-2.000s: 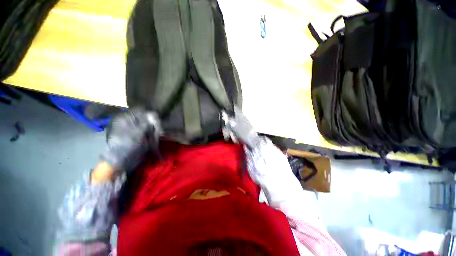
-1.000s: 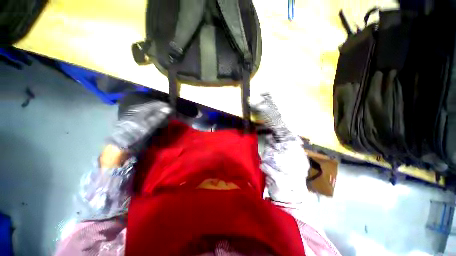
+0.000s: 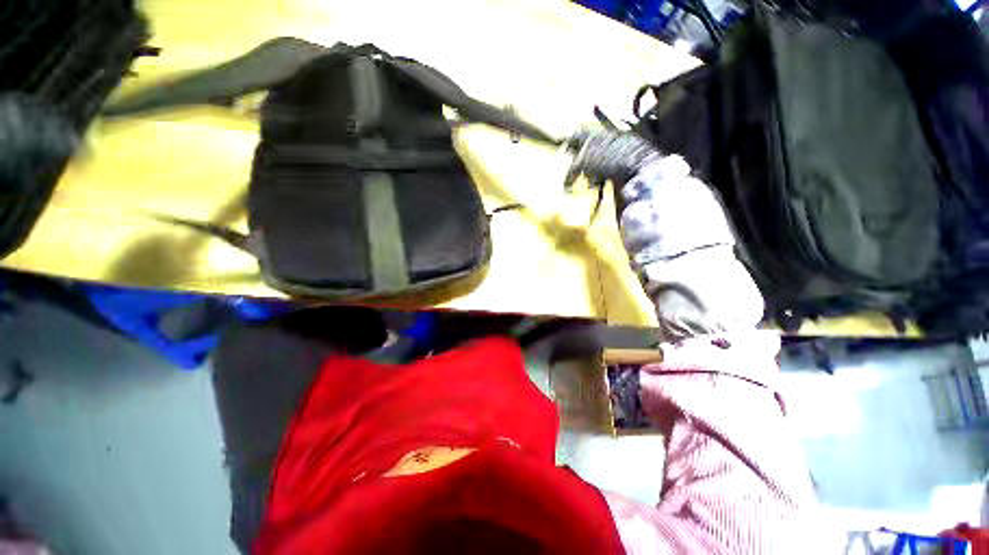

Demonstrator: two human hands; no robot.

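Note:
A dark olive-and-black backpack (image 3: 315, 206) lies on the yellow table (image 3: 510, 260) with its back panel up. Its two shoulder straps are spread outward to the left and right. My right hand (image 3: 613, 155), in a grey striped glove, is closed on the end of the right shoulder strap (image 3: 477, 106), right of the bag. My left hand (image 3: 33, 141) is a grey blur at the left edge, over the dark stack, near the far end of the left strap (image 3: 233, 78). Its fingers cannot be made out.
A dark pile of backpacks (image 3: 98, 65) is at the left. More backpacks (image 3: 851, 163) stand at the right. An open brown carton (image 3: 580, 390) is on the floor below the table edge. Blue items (image 3: 163, 331) are under the table at the left. My red apron (image 3: 423, 379) is at the bottom.
The straps, earlier pulled down toward my apron, are now spread sideways. The whole back panel shows on the table. My left hand has moved far left, my right hand up and right.

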